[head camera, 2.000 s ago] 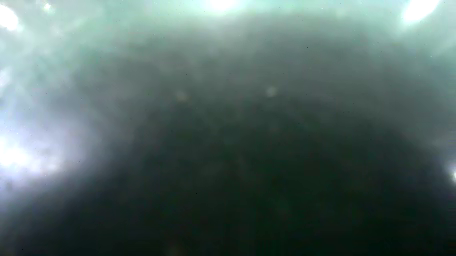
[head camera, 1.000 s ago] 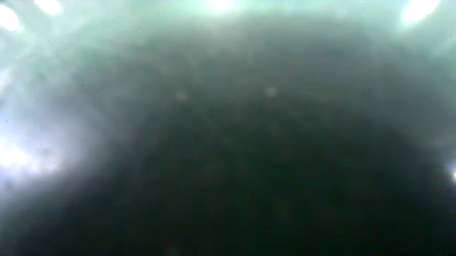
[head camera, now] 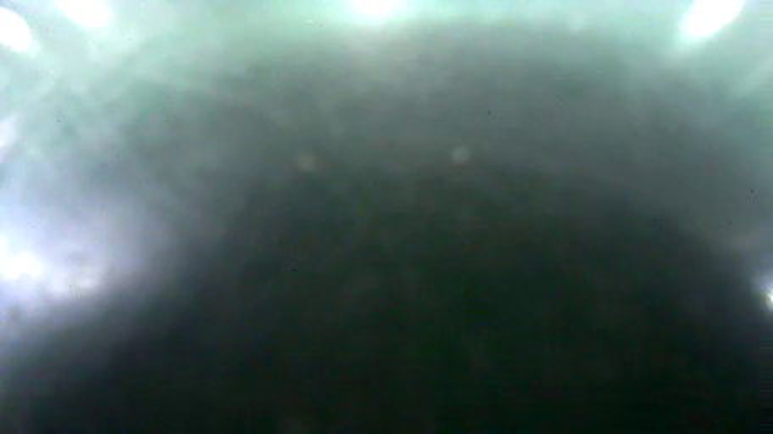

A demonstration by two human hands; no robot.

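Observation:
The head view is heavily blurred and hazy, as if something covers the lens or lies very close to it. A dark, formless area fills the middle and bottom. No work object can be made out. Neither my left hand nor my right hand can be made out.
Bright blurred spots show at the top left, top middle and top right. A pale glow lies at the left edge, and a small bright spot at the right edge. No edges or obstacles can be made out.
The second bright spot at the top left is larger than two seconds ago. The rest of the blurred view looks nearly the same.

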